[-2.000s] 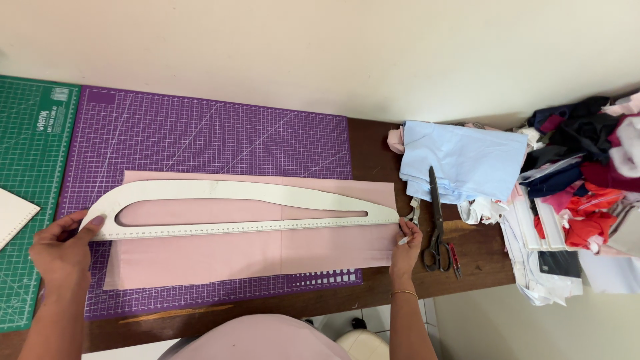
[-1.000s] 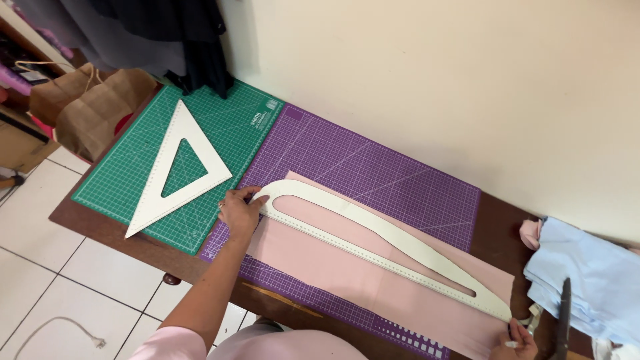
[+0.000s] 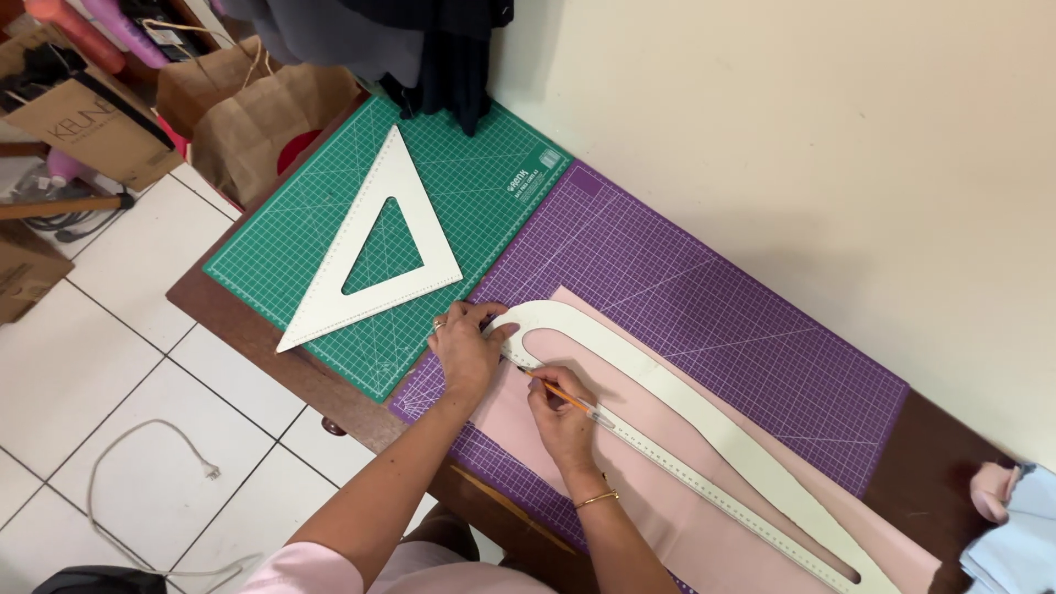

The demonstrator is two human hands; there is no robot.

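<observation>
A white curved tailor's ruler (image 3: 660, 384) lies slantwise over pink fabric (image 3: 701, 553), which rests on a purple cutting mat (image 3: 701, 297). My left hand (image 3: 468, 342) grips the ruler's rounded end, thumb on top and fingers over the edge. My right hand (image 3: 563, 417) holds an orange pencil (image 3: 561, 392) with a clear part at its rear, its tip at the ruler's straight, marked edge close to my left hand. A white triangular ruler (image 3: 433, 247) lies on the green cutting mat (image 3: 330, 214), left of my hands.
Light blue fabric (image 3: 1015, 528) lies at the right on the wooden table (image 3: 932, 454). Dark garments (image 3: 371, 33) hang over the green mat's far corner. Paper bags (image 3: 264, 115) stand beyond the table's left end. A cable with a plug (image 3: 210, 470) lies on the tiled floor.
My right hand has moved from the ruler's narrow end to near its rounded end, and the orange pencil now shows in it. My left hand stays at the rounded end. The view has swung left.
</observation>
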